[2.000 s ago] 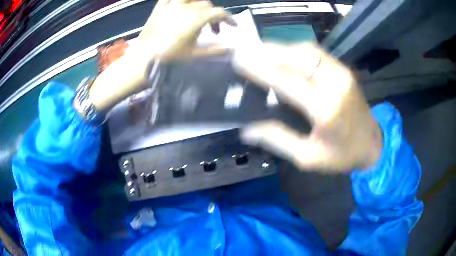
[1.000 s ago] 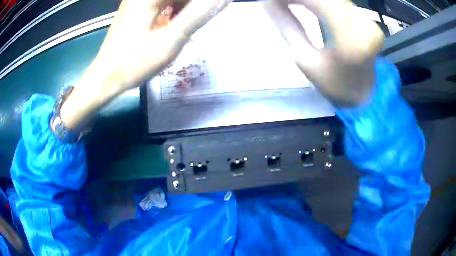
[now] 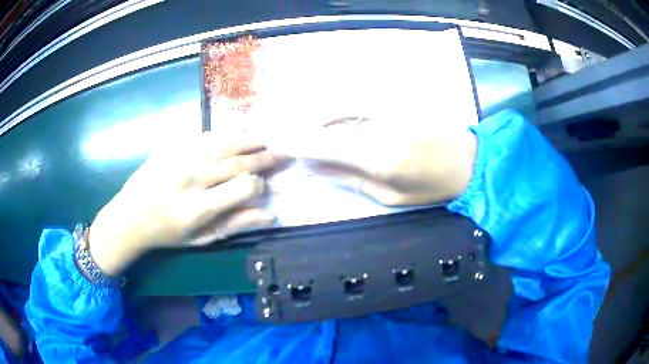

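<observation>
A white sheet on a dark-rimmed parts tray (image 3: 370, 71) lies in front of me, much of it overexposed. Tiny copper parts (image 3: 232, 71) are heaped in its upper left corner. My left hand (image 3: 196, 192) lies over the tray's lower left edge, fingers pointing right. My right hand (image 3: 391, 160) lies over the sheet, fingers pointing left, its fingertips close to the left ones. Glare hides whether either hand holds a part. The black fixture (image 3: 370, 266) sits at the tray's near edge, with a row of nests and silver screws at its ends.
A glossy green mat (image 3: 71, 156) extends left of the tray. Dark conveyor tracks with a silver rail (image 3: 142, 60) curve behind it. A grey metal beam (image 3: 605, 82) stands at the right. A crumpled whitish piece (image 3: 222, 306) lies near the fixture's lower left.
Both hands have come down from the top of the view to the lower part of the sheet, close together. A dark plate held over the tray two seconds ago is gone from there. The copper heap is uncovered.
</observation>
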